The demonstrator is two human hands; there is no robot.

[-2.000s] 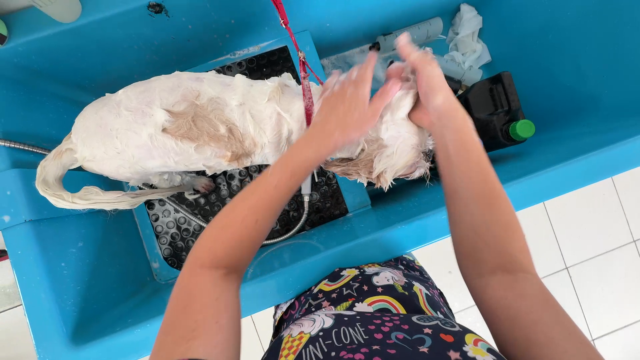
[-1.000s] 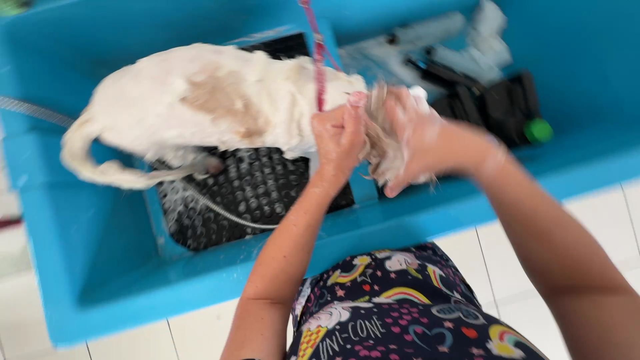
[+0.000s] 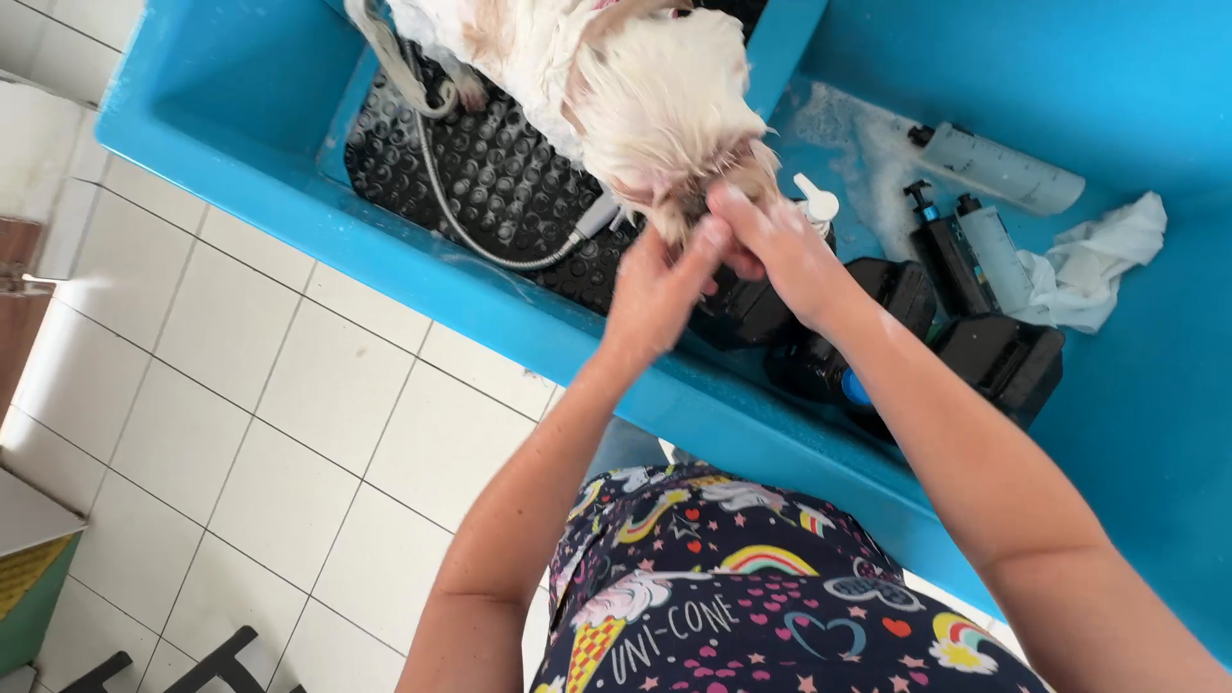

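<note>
A wet white and tan dog [image 3: 664,106] stands on a black rubber mat [image 3: 520,173] in a blue tub, its head turned toward me. My left hand [image 3: 664,289] is at the left side of the muzzle, fingers bent under the chin. On the other side of the muzzle is my right hand [image 3: 775,245], its thumb near the nose. Both hands touch the wet face fur; whether the fingers close on it cannot be told. Just left of my left hand lies a shower handle [image 3: 597,214] with its metal hose [image 3: 462,226], partly hidden by fur.
Black jugs [image 3: 1001,361] stand beneath and beside my right forearm. Pump bottles [image 3: 948,241], a clear bottle [image 3: 1006,173] and a crumpled white cloth [image 3: 1107,260] lie farther right amid suds. The tub's blue front rim [image 3: 385,289] runs between me and the dog.
The dog's head has turned toward me. My hands have moved from the sides and top of its head to its muzzle. The view has shifted considerably.
</note>
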